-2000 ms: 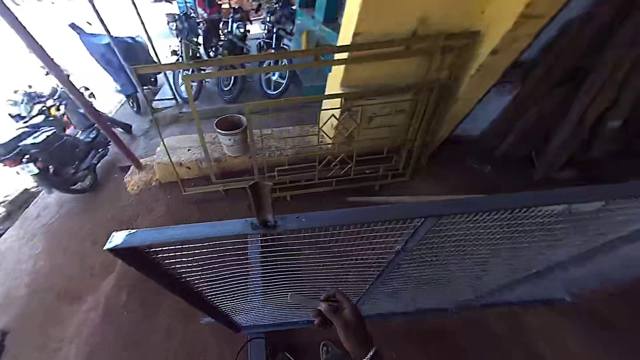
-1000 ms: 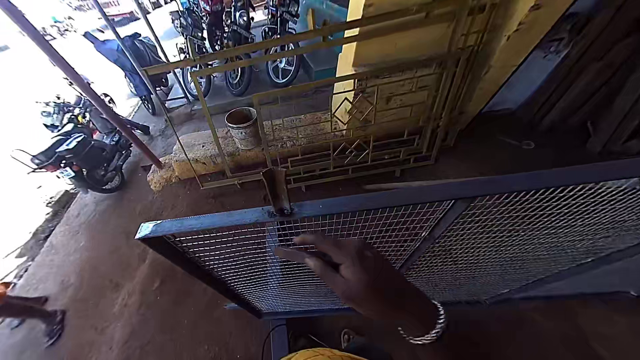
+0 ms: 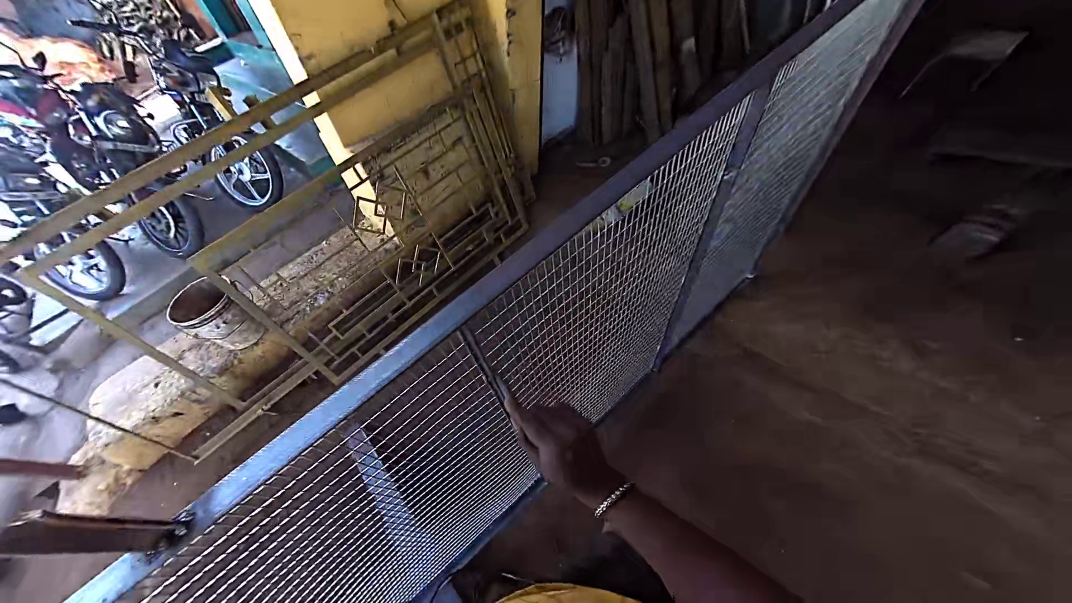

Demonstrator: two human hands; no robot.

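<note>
My right hand [image 3: 569,452], with a metal-link bracelet at the wrist, is low in the middle of the head view, in front of the wire mesh [image 3: 603,310] of a blue-grey metal-framed panel. Its fingers close on the lower end of a thin dark strip [image 3: 483,360], which slants up and left across the mesh towards the top rail [image 3: 394,356]. Whether the strip touches the mesh is unclear. A rusty metal channel piece [image 3: 92,533] juts from the rail at lower left. My left hand is out of view.
Behind the panel, a yellowish metal grille [image 3: 276,322] leans by a yellow wall [image 3: 360,50]. A dirty bucket [image 3: 209,311] stands on a low ledge [image 3: 126,419]. Motorcycles [image 3: 243,176] are parked at upper left, and wooden planks [image 3: 645,67] stand farther back.
My right hand has moved right along the mesh, away from the rusty channel piece. The view has turned strongly to the right.
</note>
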